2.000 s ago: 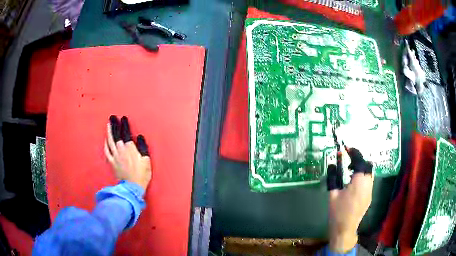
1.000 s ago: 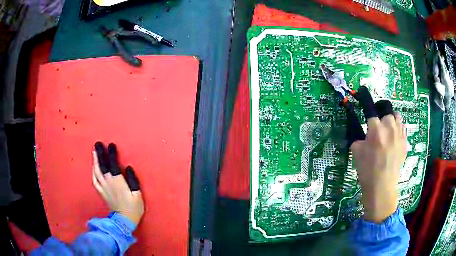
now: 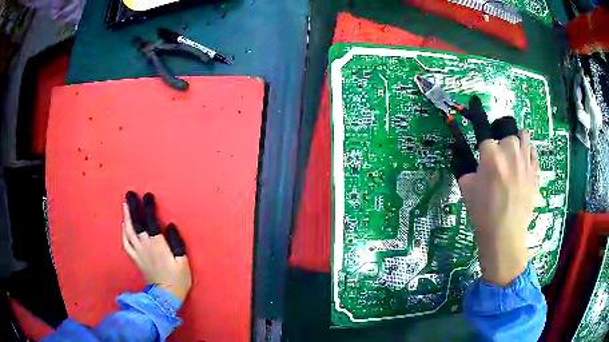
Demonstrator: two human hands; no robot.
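A large green circuit board (image 3: 374,200) lies solder side up on a red pad at the right. My right hand (image 3: 501,174), with black finger cots, is over the board and holds diagonal cutters (image 3: 439,99) by the dark handles. The silver jaws point up and left at the board's upper part; whether they touch a lead is too small to tell. My left hand (image 3: 155,250), also with black finger cots, rests palm down on a red foam pad (image 3: 153,147) at the left, fingers slightly apart, holding nothing.
Dark pliers (image 3: 160,61) and a marker pen (image 3: 193,47) lie behind the left pad on the green bench. A black tray (image 3: 120,15) is at the top left. Another green board (image 3: 596,310) shows at the lower right edge. Small dark specks dot the left pad.
My right hand with the cutters has moved from the board's middle to its upper part, then slightly up and left. The view has shifted. My left hand stays on the pad.
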